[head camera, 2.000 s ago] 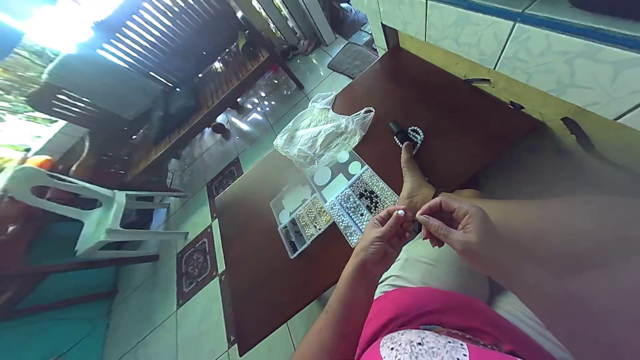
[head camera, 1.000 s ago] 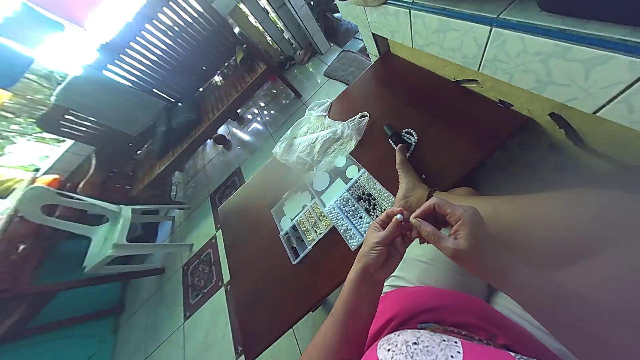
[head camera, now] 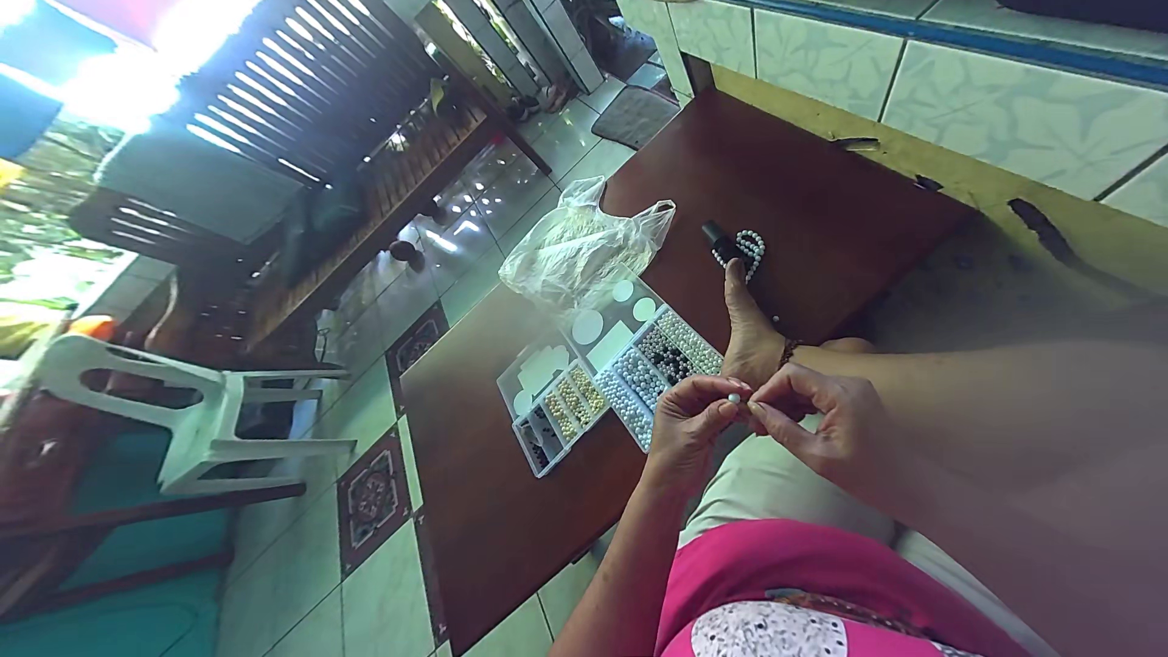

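Between the thumb and forefinger of my left hand (head camera: 691, 422) is a small pale round bead (head camera: 735, 399). The pinched fingertips of my right hand (head camera: 815, 412) meet it from the right; whether they hold something thin cannot be made out. Just beyond, on the brown table (head camera: 511, 547), lies an open compartment box of white, grey and black beads (head camera: 671, 356). A smaller open box with cream and dark beads (head camera: 568, 401) adjoins it on the left. Farther back, a string of pearl-like beads (head camera: 752, 251) loops around a small black bottle (head camera: 721, 243).
A white translucent plastic bag (head camera: 584, 242) rests on the table behind the boxes. What looks like a bare foot (head camera: 756, 333) is just beyond my hands. At the left stands a white plastic chair (head camera: 196, 411), and a tiled ledge (head camera: 1022, 109) borders the table's far right side.
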